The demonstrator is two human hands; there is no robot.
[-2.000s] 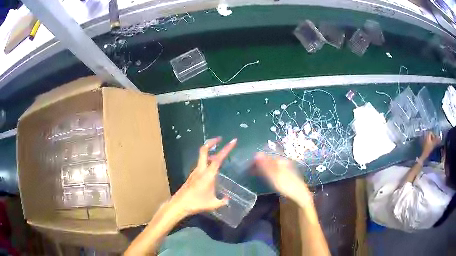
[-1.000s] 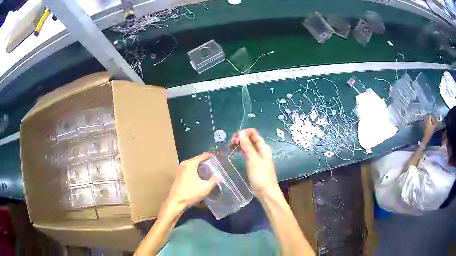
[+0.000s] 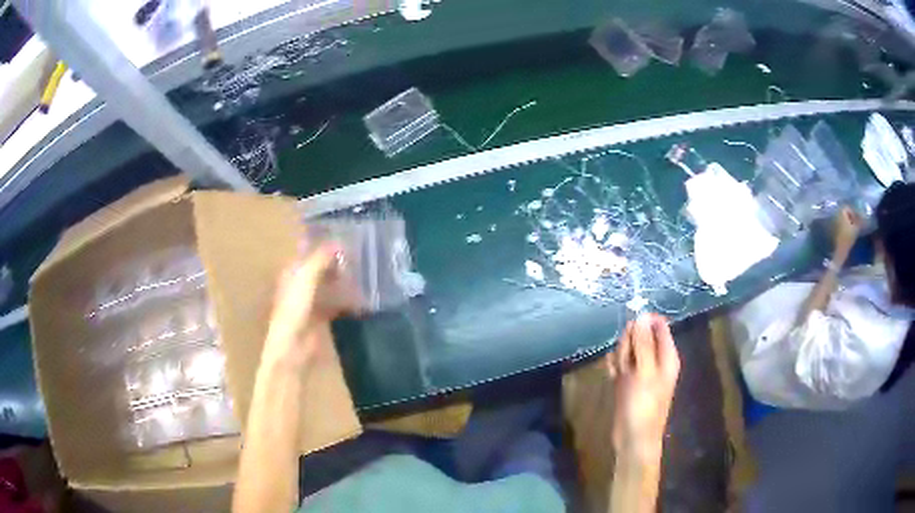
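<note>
My left hand point(image 3: 316, 281) is blurred and holds a clear plastic box point(image 3: 376, 255) above the belt, beside the carton's open flap. The box is blurred too. My right hand point(image 3: 645, 351) is at the near edge of the wire heap, its fingertips closed on a small white wired piece point(image 3: 637, 304). The heap of white wired pieces point(image 3: 587, 255) with tangled thin leads lies on the green belt ahead of that hand. The packing carton point(image 3: 266, 331) stands open at left with rows of clear boxes point(image 3: 171, 376) inside.
A white cloth or bag point(image 3: 727, 230) lies right of the heap. Beyond the pale rail point(image 3: 482, 160) lies a clear box point(image 3: 401, 122) with a lead. A neighbouring worker point(image 3: 818, 331) sits at right. A metal post point(image 3: 140, 100) slants down behind the carton.
My left hand has moved the clear box left and forward, towards the carton flap. My right hand has left the box, moved right to the heap and taken hold of a white piece.
</note>
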